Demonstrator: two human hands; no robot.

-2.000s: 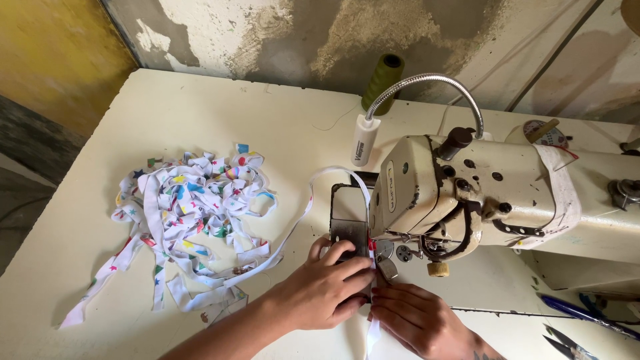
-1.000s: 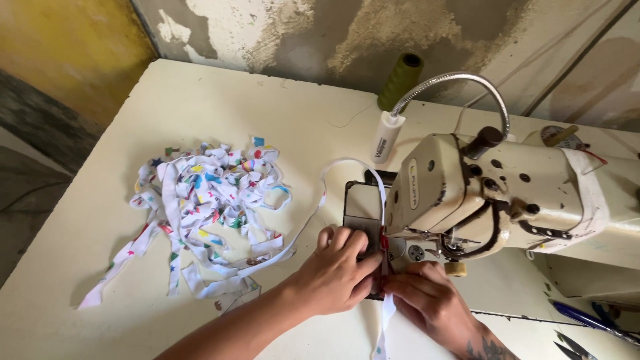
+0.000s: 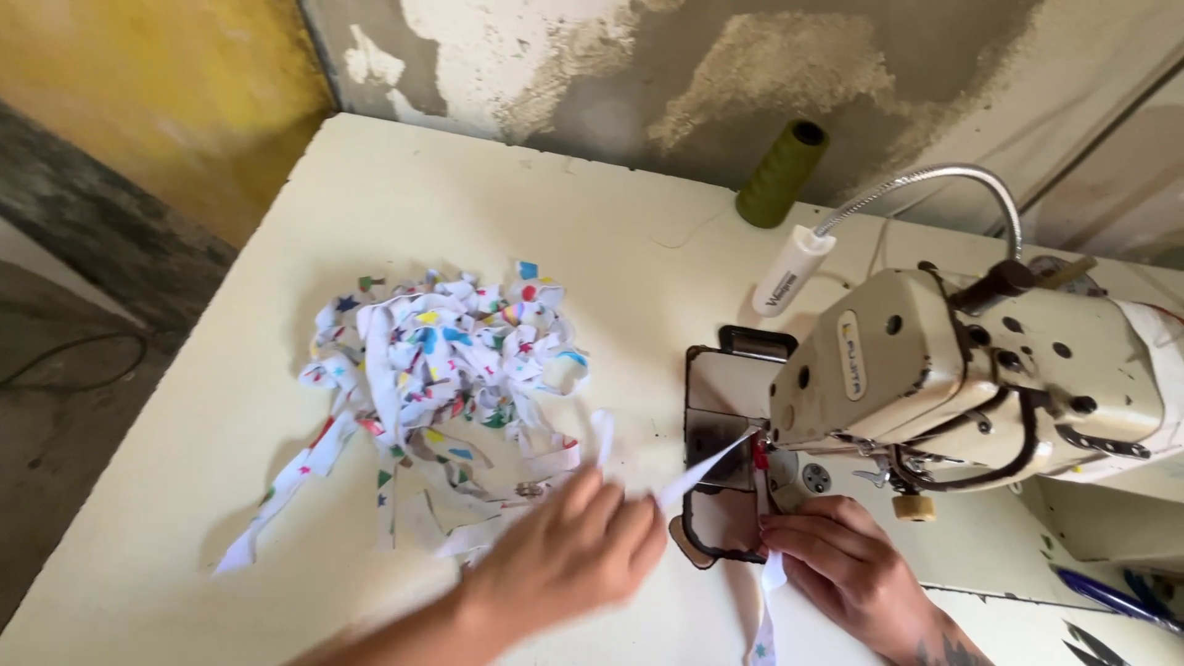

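Note:
My left hand (image 3: 578, 546), somewhat blurred, grips a white fabric strip (image 3: 696, 476) that runs taut to the needle area of a Fujita sewing machine (image 3: 874, 351). On the near side of the presser foot, my right hand (image 3: 837, 564) pinches a printed strip (image 3: 762, 601) between thumb and fingers, and its tail hangs toward the front edge. A red piece (image 3: 760, 453) shows at the foot. Left of the machine lies a tangled pile of white strips (image 3: 444, 361) printed with coloured shapes.
An olive thread cone (image 3: 782, 176) stands near the wall. A white lamp (image 3: 791, 273) on a flexible metal neck leans over the table (image 3: 592, 231). At the lower right are a blue pen-like object (image 3: 1115, 597) and dark blades (image 3: 1091, 643), apparently of scissors or snips.
My left hand has moved left, off the machine's plate, and the strip it grips is now pulled taut. My right hand remains beside the plate with the printed strip. The view has shifted slightly.

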